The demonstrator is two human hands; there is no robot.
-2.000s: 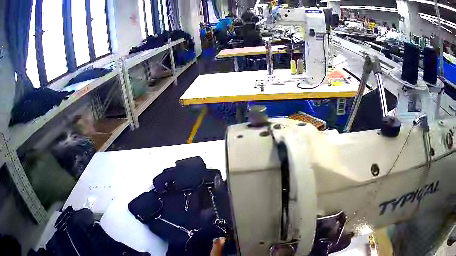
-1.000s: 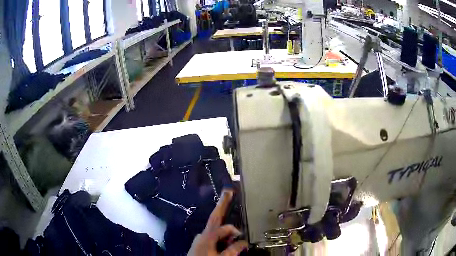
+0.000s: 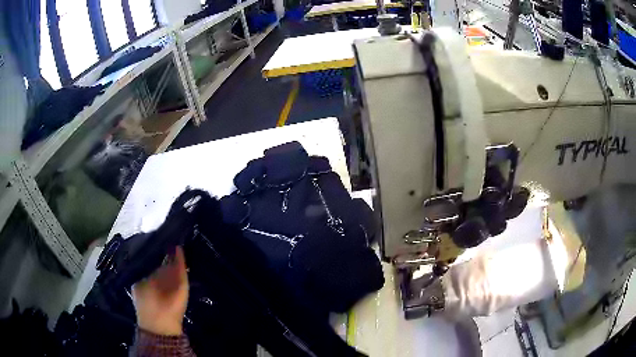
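My left hand (image 3: 162, 293), with a dark reddish sleeve cuff, is at the lower left of the head view. Its fingers are closed on a black fabric workpiece (image 3: 188, 233), partly hidden by the folds. More black pieces (image 3: 314, 216) with thin silvery lines and small metal bits lie to the right on the white table (image 3: 160, 181). The cream sewing machine head (image 3: 397, 139) stands right of them, its presser foot area (image 3: 424, 296) low in view. My right hand is not in view.
A pale wrapped shape (image 3: 495, 279) is beside the needle area. Black goods (image 3: 66, 111) lie on white metal shelves (image 3: 187, 77) at left. Another white table with a yellow edge (image 3: 307, 68) stands behind. Black thread cones (image 3: 572, 19) are at the upper right.
The view has tilted down, showing the presser foot area. A hand seen near the machine head a second ago is gone from there. My left hand now grips black fabric, which is raised and bunched.
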